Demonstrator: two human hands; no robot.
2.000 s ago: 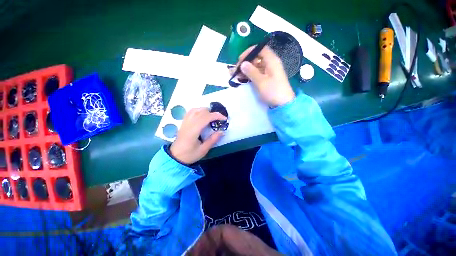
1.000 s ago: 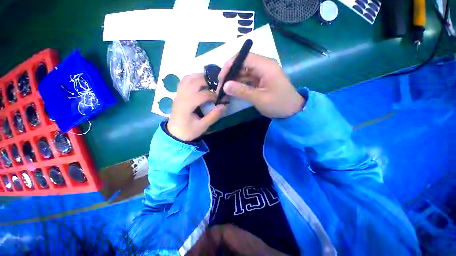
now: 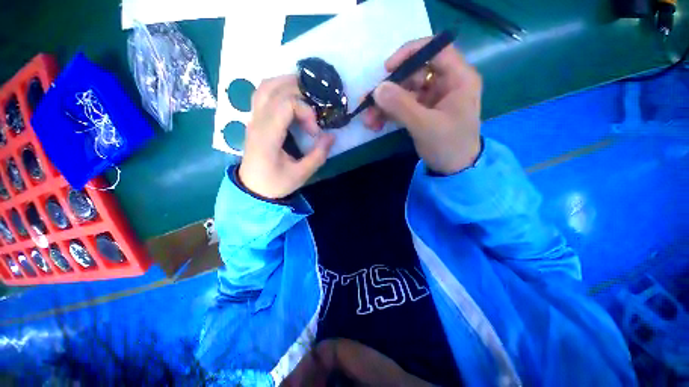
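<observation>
A black, glossy, round watch case (image 3: 322, 83) stands tilted over the white paper sheet (image 3: 370, 45). My left hand (image 3: 281, 136) grips its lower left edge between thumb and fingers. My right hand (image 3: 442, 106) holds a thin black tool (image 3: 419, 60), a hand screwdriver or pry tool, slanting down to the left. Its tip is at or near the lower right edge of the case; whether it touches cannot be told. My fingers hide part of the case's lower end.
At left lie a red compartment tray (image 3: 123, 234) with round units, a blue box (image 3: 57, 136) with white loops, and a clear bag of parts (image 3: 170, 72). A white cutout strip (image 3: 236, 64) lies beside the paper. Tweezers (image 3: 491, 19) and an orange tool (image 3: 665, 17) are at upper right.
My right hand has gone from reaching near the dark disc to holding the black tool at the case. The case is now raised and tilted. The view has shifted, and the dark disc has left the picture.
</observation>
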